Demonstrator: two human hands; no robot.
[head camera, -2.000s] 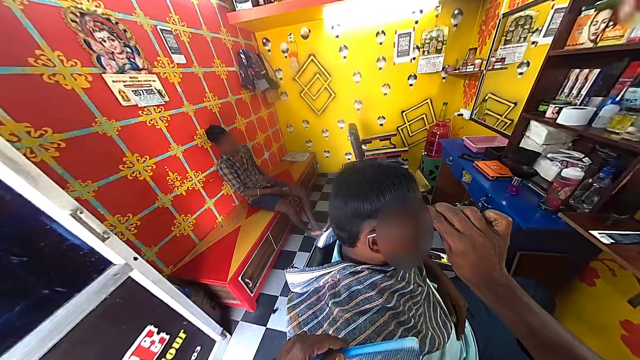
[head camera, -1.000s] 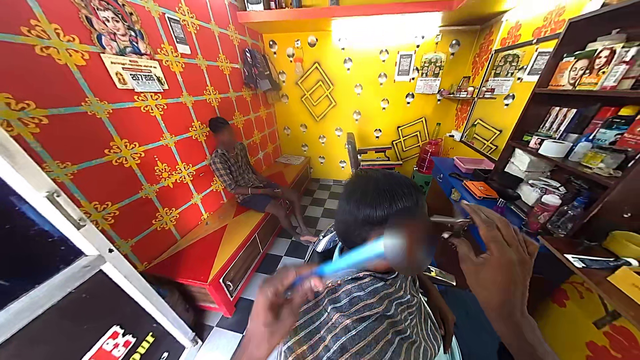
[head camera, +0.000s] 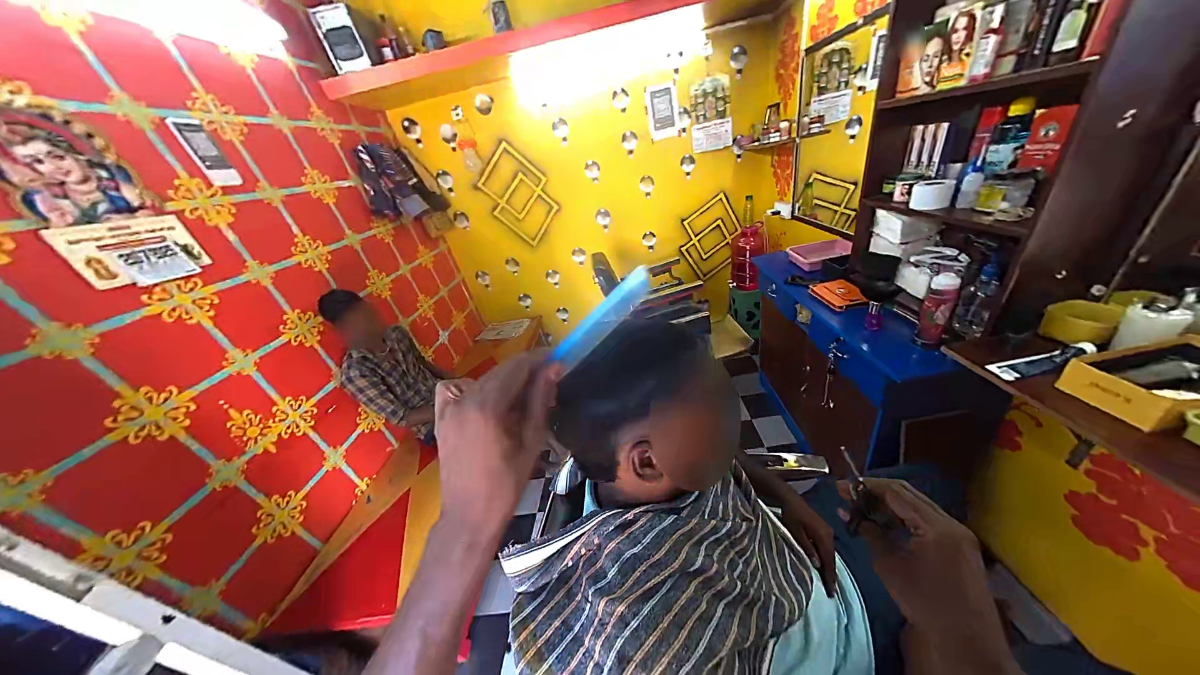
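Observation:
A seated person (head camera: 647, 403) in front of me wears a striped cloth (head camera: 656, 572) over the shoulders. My left hand (head camera: 497, 431) grips a light blue comb (head camera: 605, 314), raised at an upward slant against the back and top of the person's dark hair (head camera: 619, 384); the comb is blurred. At the lower right, my right hand (head camera: 905, 525) holds a pair of scissors (head camera: 867, 502), apart from the head and to the right of the striped cloth. Whether the scissor blades are apart cannot be told.
Another person (head camera: 389, 370) sits on a red and yellow bench (head camera: 375, 562) along the left wall. To the right stand a blue counter (head camera: 872, 342) with bottles and an orange item, shelves (head camera: 984, 80) of products, and a ledge (head camera: 1031, 384) bearing a yellow box (head camera: 1134, 389).
My left hand has risen with the comb from low near the person's shoulder to the hair. My right hand has moved down, away from the head. The view has shifted.

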